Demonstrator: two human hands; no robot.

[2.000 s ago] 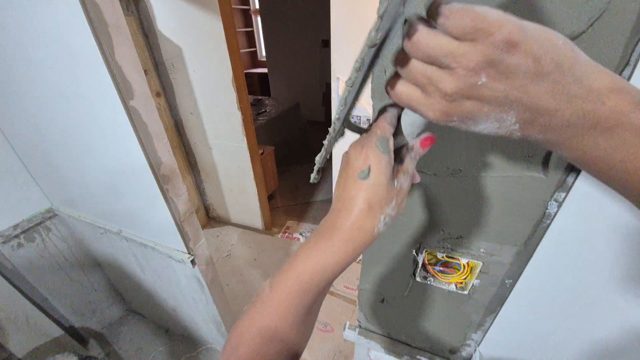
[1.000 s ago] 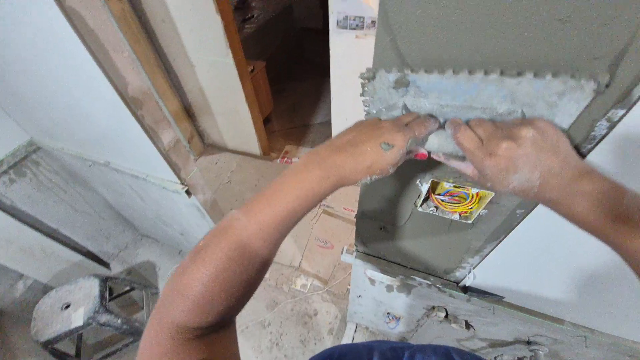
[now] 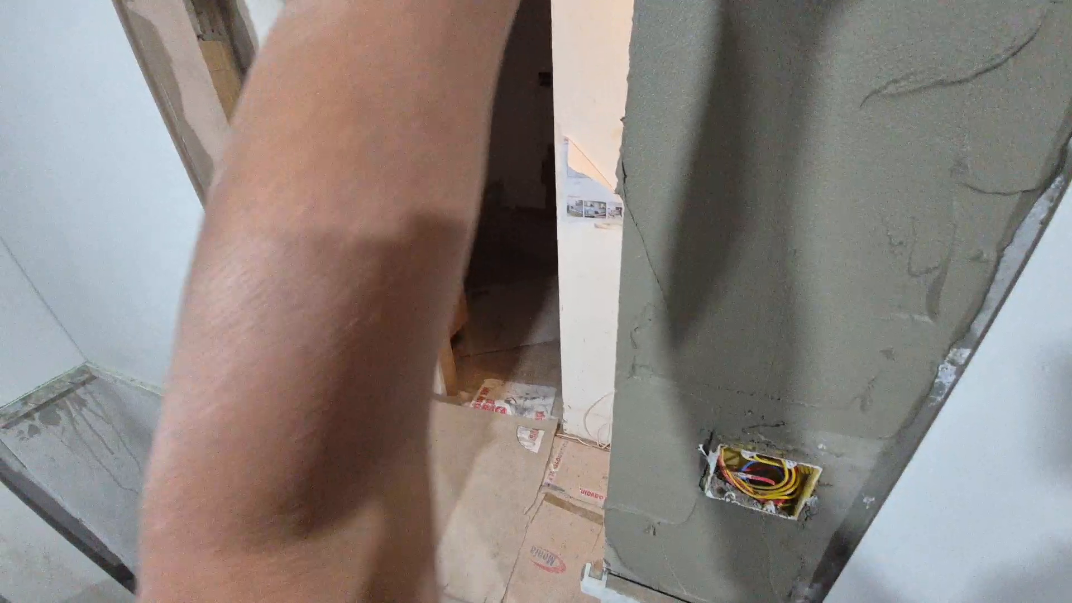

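A bare arm, seemingly my left, crosses the left half of the head view from the bottom edge to the top. Its hand is beyond the frame, so what it holds is hidden. My right hand is outside the view too. Grey wet mortar (image 3: 754, 276) coats the wall panel on the right, with curved ridges near its upper right. Low in this coat sits a recessed electrical box (image 3: 816, 494) with coiled yellow, red and blue wires (image 3: 766, 479). Dark shadows fall down the mortar. The notched trowel does not show.
Cardboard sheets (image 3: 553, 544) cover the floor. Behind the arm is a dark doorway (image 3: 519, 251), beside a pale narrow panel (image 3: 586, 335). A white wall (image 3: 997, 419) borders the mortar at the right, and another white wall (image 3: 75, 167) stands at the left.
Both hands, seen on the notched trowel against the mortar one second ago, have left the view along with the trowel. The left arm has risen and now fills much of the left side.
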